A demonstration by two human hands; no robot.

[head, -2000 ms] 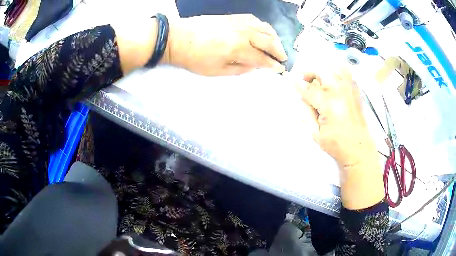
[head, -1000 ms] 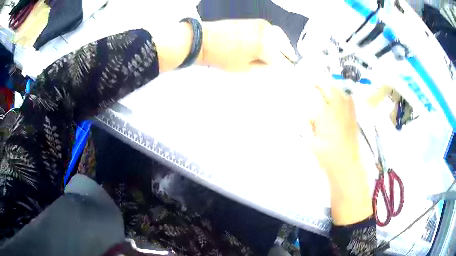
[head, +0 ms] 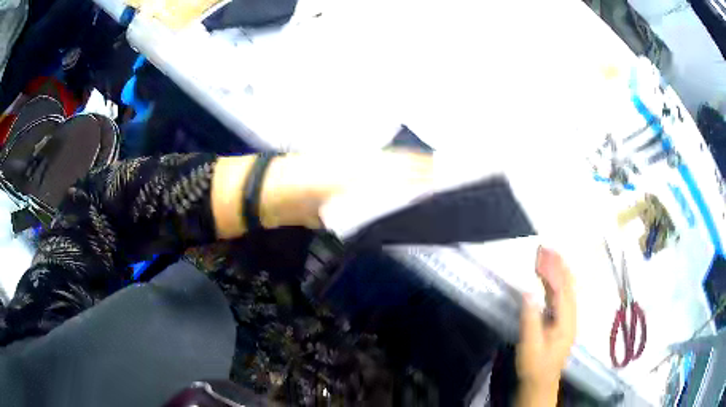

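A dark panel (head: pixel 462 211) with white fabric along it lies over the table's front edge and partly hangs below it, blurred. My left hand (head: pixel 374 179) is on this piece from the left, fingers overexposed and partly hidden by the dark cloth; it appears to hold it. My right hand (head: pixel 549 314) is at the right end of the piece, its thumb and fingers curved and apart, with nothing visible between them. A small dark tip (head: pixel 409 139) shows behind my left hand.
Dark red-handled scissors (head: pixel 628 332) lie right of my right hand. The sewing machine (head: pixel 629 163) stands upper right. Dark cloth (head: pixel 251 12) lies at the table's far left end. Brown-grey rounded pieces (head: pixel 60 155) are stacked off the table at left. The ruler edge (head: pixel 458 274) crosses in front of me.
The view has swung left. Both hands have moved away from the machine to the table's front edge. The dark panel has come with my left hand; my right hand's fingers have spread.
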